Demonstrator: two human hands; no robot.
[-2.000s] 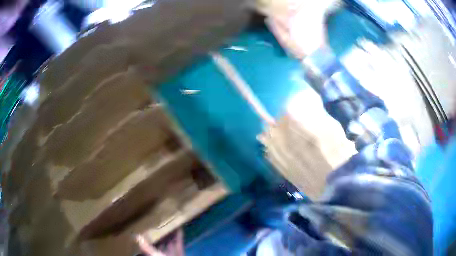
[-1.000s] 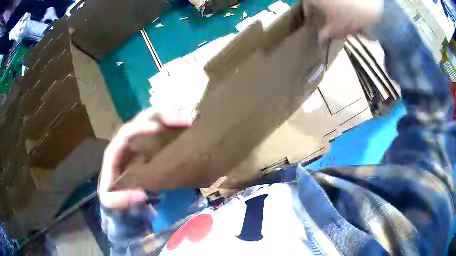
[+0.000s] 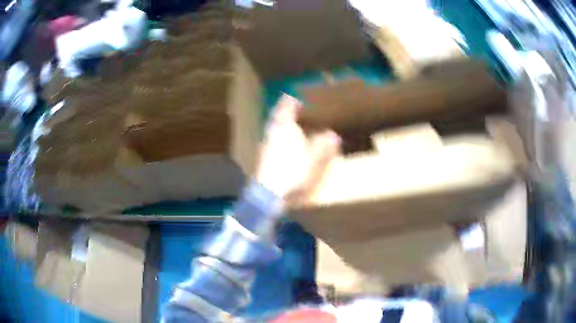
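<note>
A partly folded brown box [image 3: 410, 170] is in front of me, its long side walls raised and its inside open upward. A flap stands up from the near wall. My left hand [image 3: 294, 154] holds the box's left end, thumb and fingers around the end wall. My right hand is badly blurred near the box's right end; its grip cannot be made out. Rows of folded boxes [image 3: 183, 176] stand at the left, dark brown inside.
Flat blanks [image 3: 505, 233] lie below and right of the box, one with a white label. A large open carton [image 3: 114, 265] is below the table edge at lower left. Green table surface [image 3: 275, 91] shows beyond the box. White and dark shapes blur at upper left.
The flat, tilted blank now has raised walls and lies more level, farther right in view. My left hand has moved from lower left to the middle. The view has turned left.
</note>
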